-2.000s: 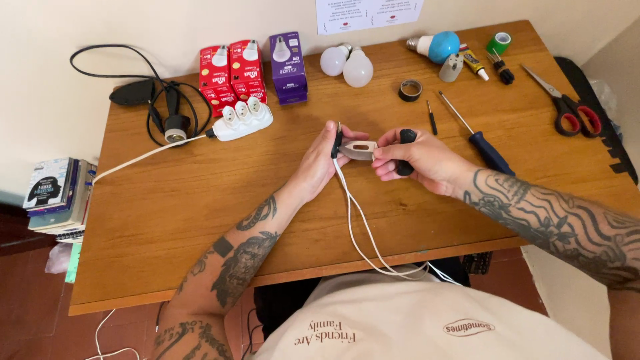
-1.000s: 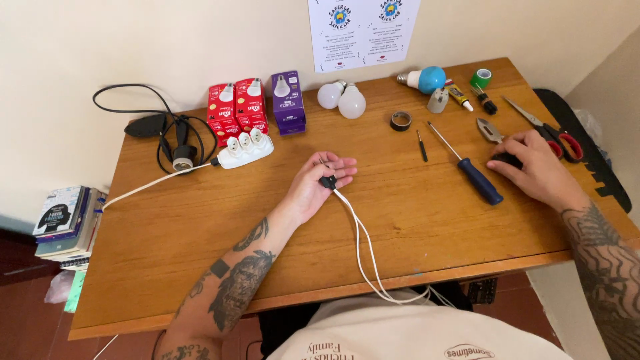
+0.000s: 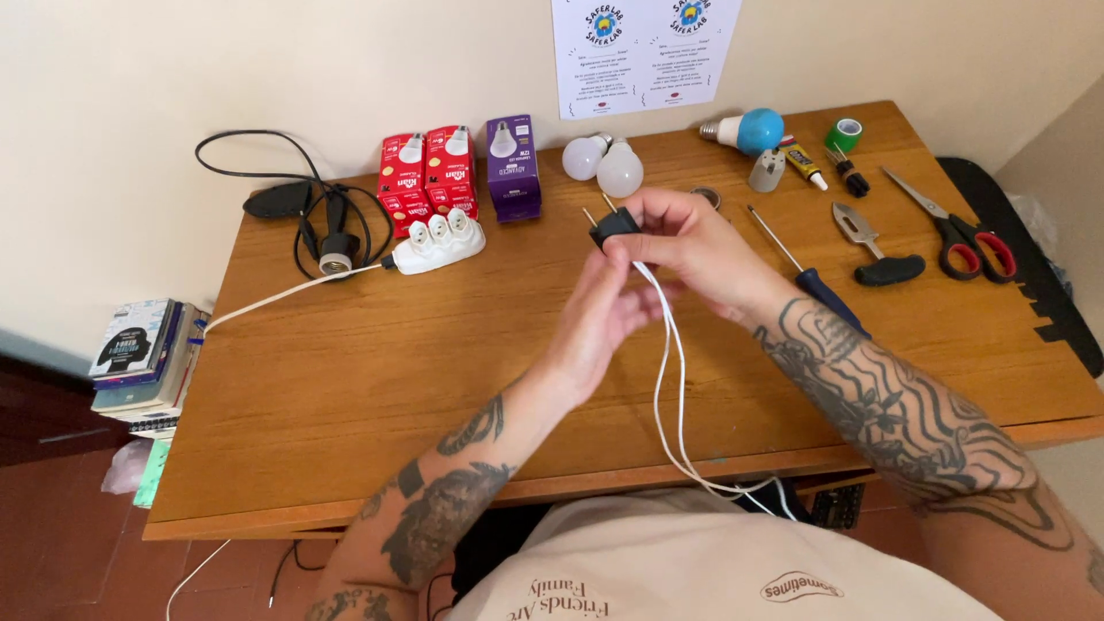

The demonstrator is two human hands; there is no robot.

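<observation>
Both my left hand (image 3: 595,306) and my right hand (image 3: 690,250) hold a black two-pin plug (image 3: 614,226) above the middle of the desk, its metal pins pointing up and to the left. A white two-strand cable (image 3: 671,345) runs from the plug down over the desk's front edge. The push knife with a black T-handle (image 3: 890,269) lies to the right of my right hand, beside a blue-handled screwdriver (image 3: 828,297). My right hand hides part of the dark tape roll (image 3: 707,197) and whatever lies next to it.
A white power strip (image 3: 440,244), red bulb boxes (image 3: 404,177), a purple box (image 3: 513,172) and a black-corded lamp socket (image 3: 336,252) stand at the back left. White bulbs (image 3: 620,168), a blue bulb (image 3: 761,131), a glue tube (image 3: 804,162), green tape (image 3: 843,134) and scissors (image 3: 957,228) lie at the back and right.
My right hand held the knife at the plug, then set it down at the right. It has let go of the knife and come back to the plug in my left hand.
</observation>
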